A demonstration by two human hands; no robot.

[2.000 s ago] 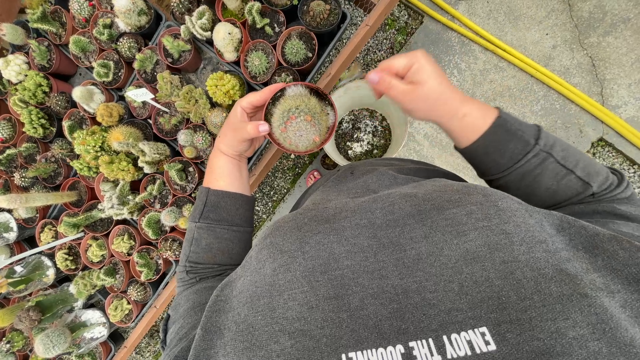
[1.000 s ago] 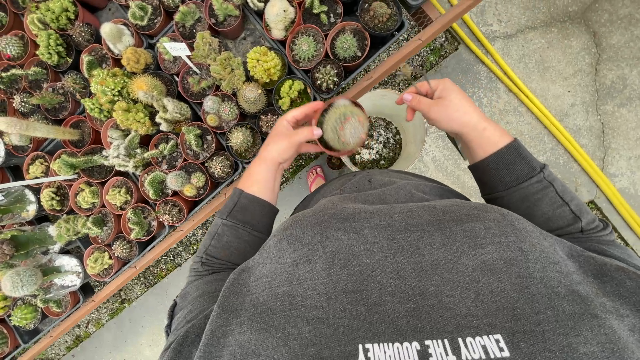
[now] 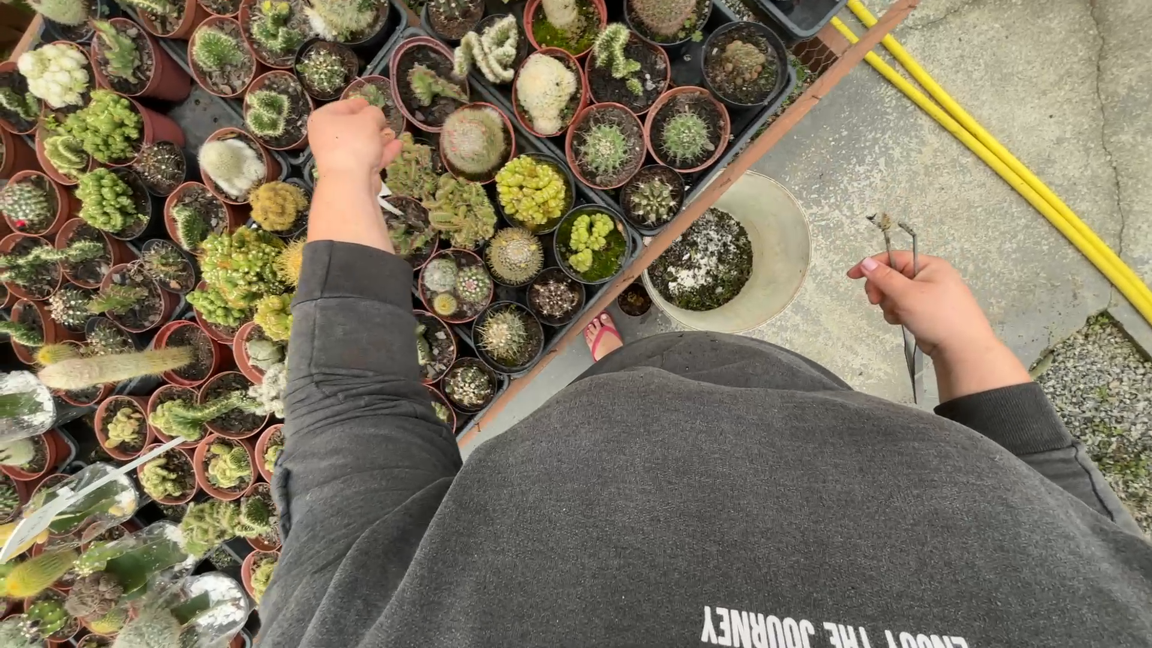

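My left hand (image 3: 349, 142) reaches over the potted cacti, fingers curled at a small terracotta-coloured pot (image 3: 376, 94); whether it grips the pot cannot be made out. To its right, a round reddish-tinged cactus (image 3: 474, 139) stands in a pot among the others. My right hand (image 3: 927, 301) is out over the concrete floor, closed around metal tweezers (image 3: 909, 346) whose tips point away from me, with a bit of dry debris at one tip. Between the hands, a pale bucket (image 3: 781, 252) on the floor holds dark soil and white debris (image 3: 706, 261).
A wooden bench edge (image 3: 720, 184) runs diagonally beside black trays crowded with potted cacti. Two yellow hoses (image 3: 1017, 166) cross the concrete. A sandalled foot (image 3: 602, 336) and a small dark pot (image 3: 634, 300) are near the bucket.
My left hand held a potted round cactus near the bucket; it is now over the trays without it. My right hand has moved away from the bucket to the right.
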